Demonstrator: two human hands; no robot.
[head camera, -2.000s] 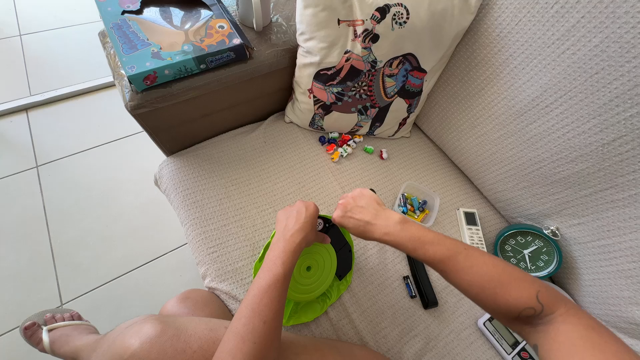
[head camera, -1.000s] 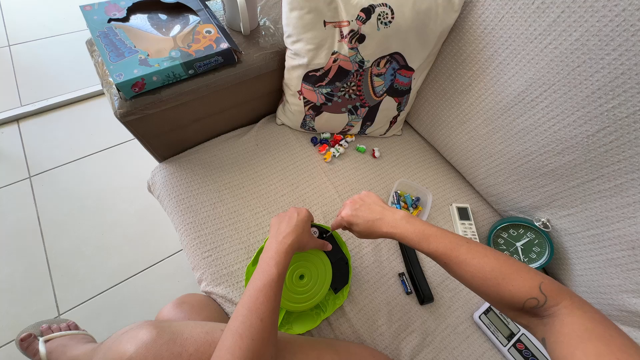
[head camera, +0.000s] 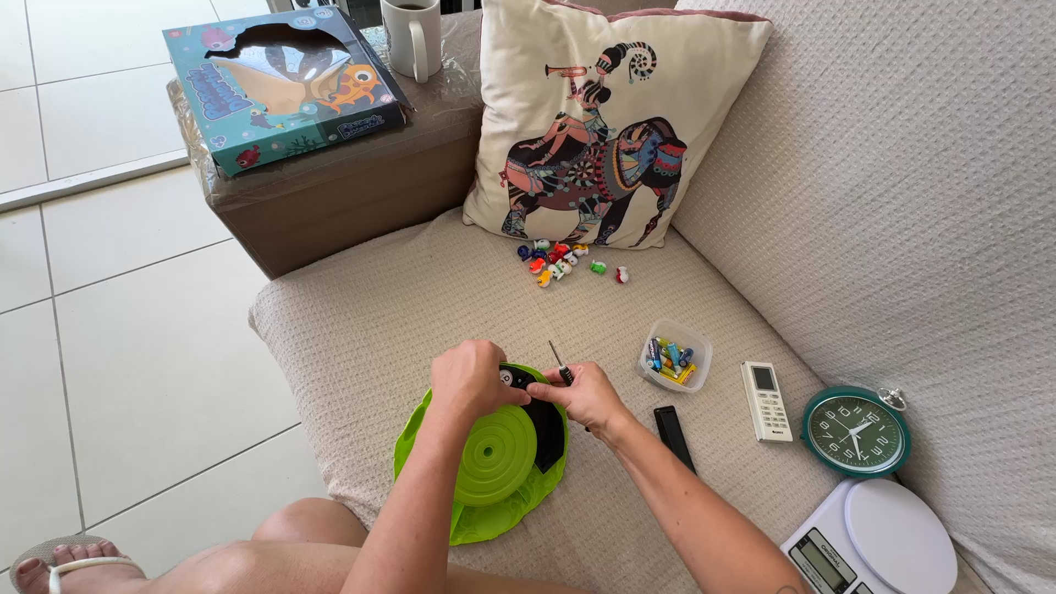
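A green plastic toy base (head camera: 493, 458) with a round ridged disc and a black panel (head camera: 550, 433) lies on the sofa seat before me. My left hand (head camera: 472, 381) rests over its upper left edge, fingers on the black part beside a small white wheel-like piece. In my right hand (head camera: 587, 398) is a small screwdriver (head camera: 563, 367), its shaft pointing up and away from the toy, while the thumb and a fingertip touch the black part's upper edge. Whether they pinch something small there I cannot tell.
A clear tub of batteries (head camera: 675, 356), a black object (head camera: 675, 440), a remote control (head camera: 766, 402), an alarm clock (head camera: 856, 431) and a kitchen scale (head camera: 874, 536) lie to the right. Small toy fish (head camera: 554, 262) sit by the cushion (head camera: 594, 140). A box (head camera: 289, 82) and mug (head camera: 412, 41) stand on the armrest.
The screwdriver now points up, away from the toy, in my right hand, and that hand's fingers have come to the black part near my left hand.
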